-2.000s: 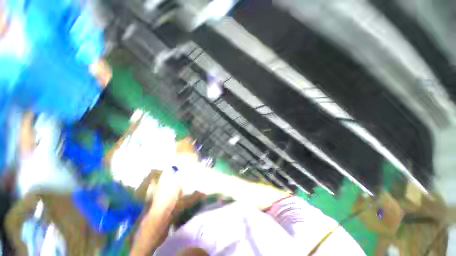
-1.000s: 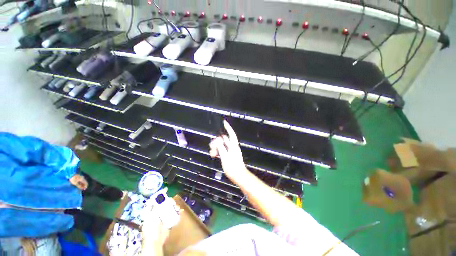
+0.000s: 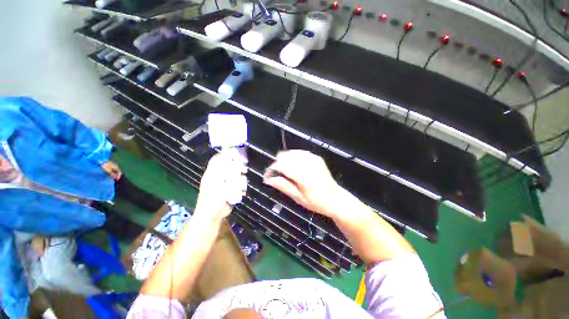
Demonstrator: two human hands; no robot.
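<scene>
My left hand [image 3: 226, 176] is closed around the handle of a white handheld fan [image 3: 228, 130], held upright with its head above my fist. My right hand [image 3: 303, 179] is to the right of the fan, in front of the shelves, with fingers bent. A thin dark cord hangs just above it; whether the fingers hold it cannot be seen. White fans [image 3: 304, 41] lie on the upper shelf of the black rack [image 3: 380, 76], and a light blue fan [image 3: 235, 79] lies on the shelf below.
A person in a blue jacket [image 3: 56, 143] is at the left. Below is an open carton [image 3: 221, 261] near loose white and light blue fans [image 3: 153, 249]. More cartons [image 3: 539, 249] stand on the green floor at the right. Cables [image 3: 535, 106] hang at the upper right.
My left hand has raised the white fan from over the carton to in front of the rack. My right hand has moved right and its pointing finger has bent in. The view has shifted.
</scene>
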